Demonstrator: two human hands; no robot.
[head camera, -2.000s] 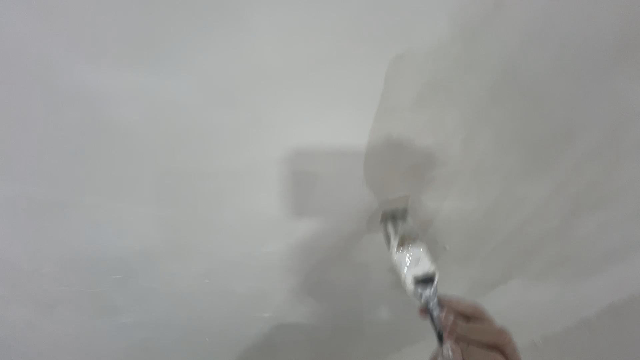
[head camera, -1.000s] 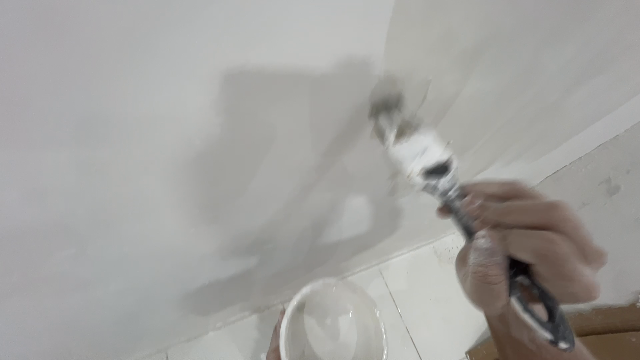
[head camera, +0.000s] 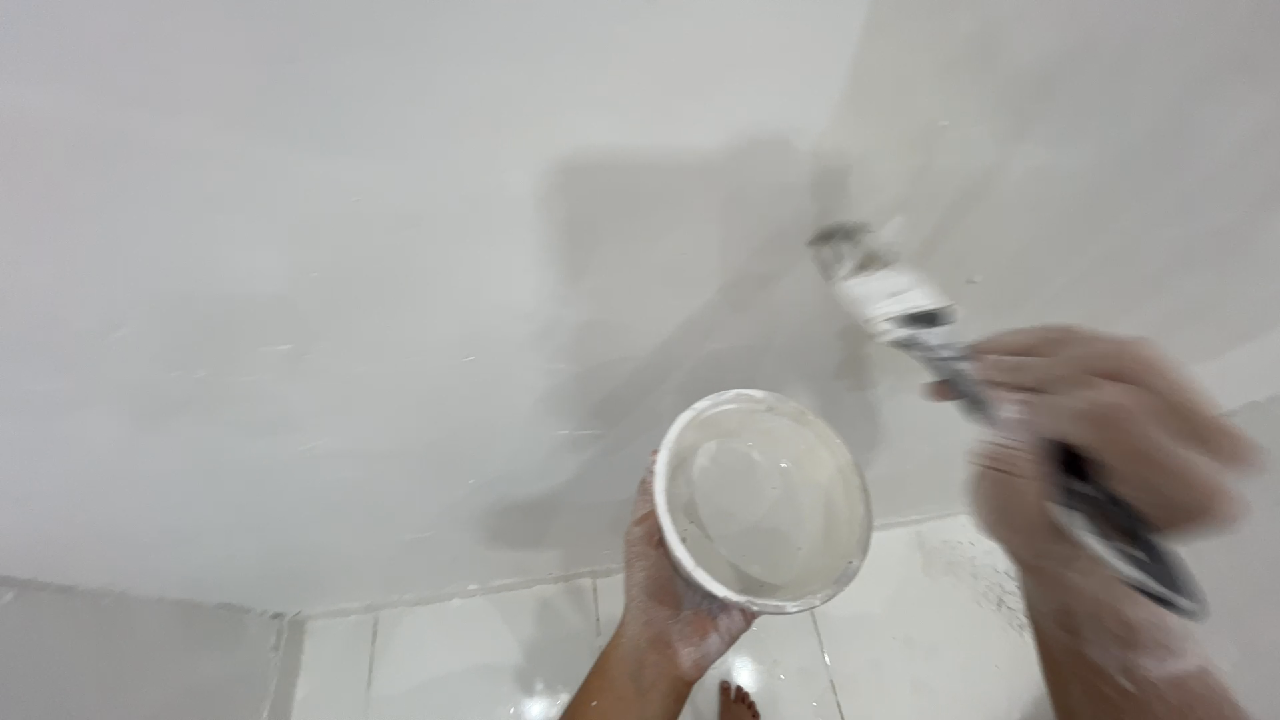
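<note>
My left hand (head camera: 665, 590) grips a round white tub (head camera: 765, 500) from below and its left side, near the bottom centre. Pale, thin paint or a similar liquid lies inside the tub, and its rim is smeared. On the right, my right hand (head camera: 1110, 440) is closed around the dark handle of a paintbrush (head camera: 890, 295), blurred by motion. White paint coats the brush's ferrule, and its bristles point up and left, close to the wall (head camera: 400, 250); whether they touch it I cannot tell. Both hands carry white smears.
Along the wall's foot runs the edge of a glossy white tiled floor (head camera: 450, 660). A bare foot (head camera: 738, 702) shows at the bottom. Grey surfaces adjoin at the lower left and the right. A shadow of arm and head falls across the wall.
My left hand and the tub have come fully into view; one second ago only the tub's upper part and a bit of hand showed. The view has tilted down since the earliest frame.
</note>
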